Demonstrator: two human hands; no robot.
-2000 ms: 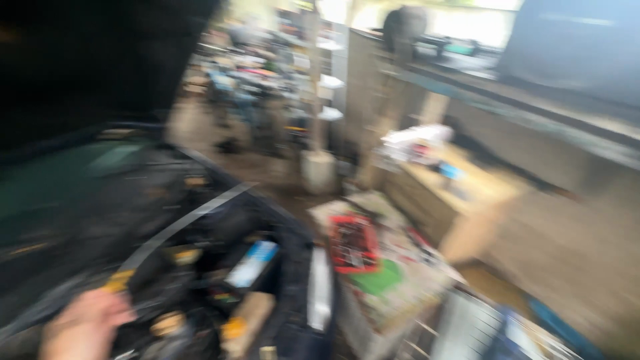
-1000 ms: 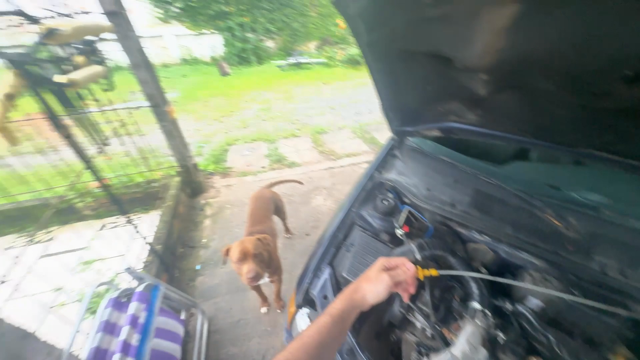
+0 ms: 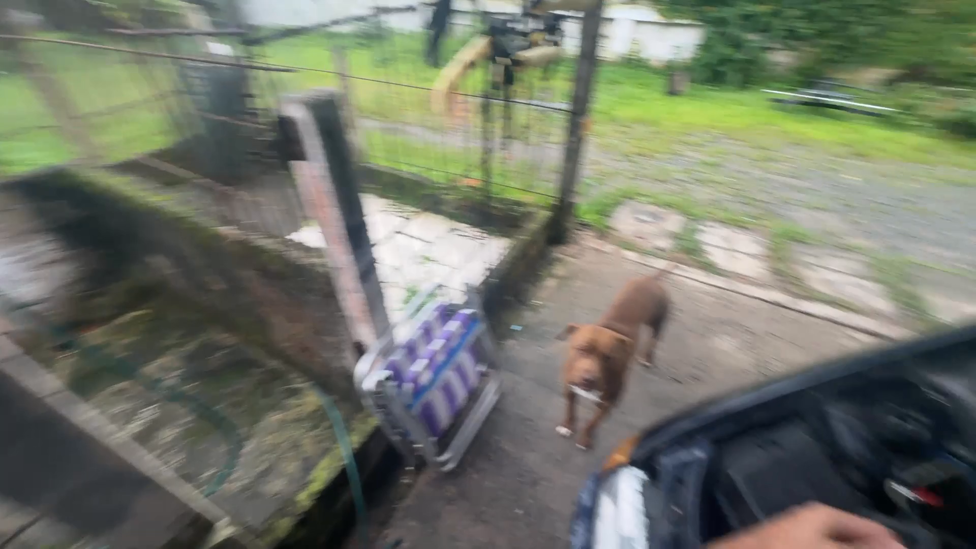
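Part of my left hand (image 3: 812, 529) shows at the bottom right, cut off by the lower edge of the head view and blurred. It is over the front of a car's open engine bay (image 3: 770, 465). Its fingertips and anything in them are hidden, so its grip cannot be told. Close to it are dark engine parts and a small red part (image 3: 926, 496). The car's headlight (image 3: 621, 509) and orange corner lamp (image 3: 621, 451) lie to its left. My right hand is not in view.
A brown dog (image 3: 602, 354) stands on the concrete beside the car, facing me. Left of it is a folded lawn chair (image 3: 442, 374) with purple and white webbing. A green hose (image 3: 343, 450), a low mossy wall, a leaning post (image 3: 335, 213) and a wire fence are further left.
The view has swung far to the left. One second ago my left hand held a thin strip with a yellow end over the engine; now that strip is out of sight.
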